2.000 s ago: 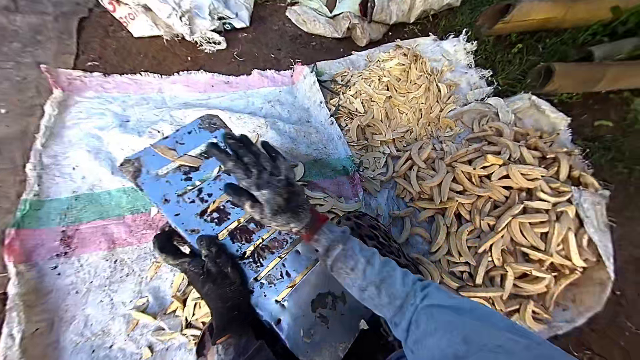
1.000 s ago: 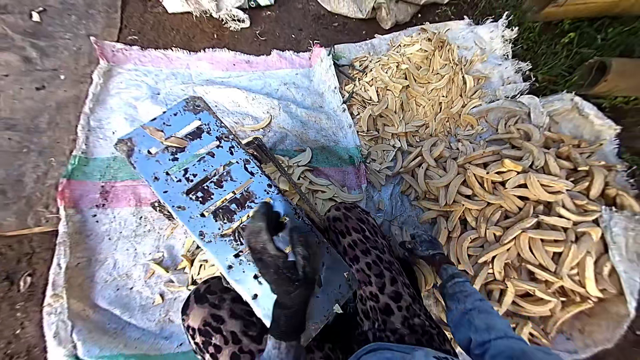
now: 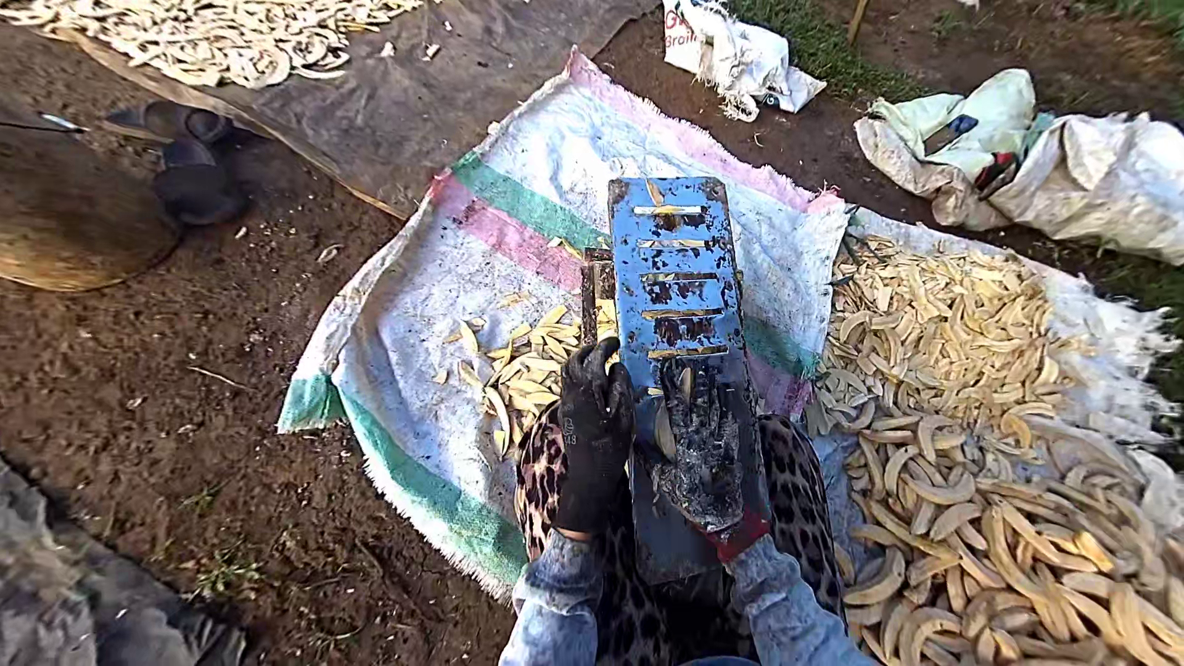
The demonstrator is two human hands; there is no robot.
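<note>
A blue slotted slicing board (image 3: 680, 296), its paint chipped and smeared dark, lies lengthwise over the lap. My right hand (image 3: 708, 453), in a dirty glove with a red cuff, rests on the board's near half, fingers toward the slots, a pale peeled piece under or beside them. Gloved in black, my left hand (image 3: 595, 430) is at the board's left edge with its fingers curled; whether it grips the edge cannot be told. Pale slices (image 3: 523, 379) lie on the woven sack sheet left of the board. Peeled bananas or plantains (image 3: 1008, 546) are heaped at the right.
Beyond the whole fruit is a pile of thinner pieces (image 3: 943, 324). Crumpled sacks (image 3: 1091, 176) lie at the upper right, another white sack (image 3: 740, 55) at the top. Dark footwear (image 3: 194, 176) and a round brown object (image 3: 74, 213) are at the left. More slices (image 3: 250, 37) cover a dark sheet.
My right hand has moved from the heap of whole fruit onto the board. My left hand has gone from over the board to its left edge. The view has swung left.
</note>
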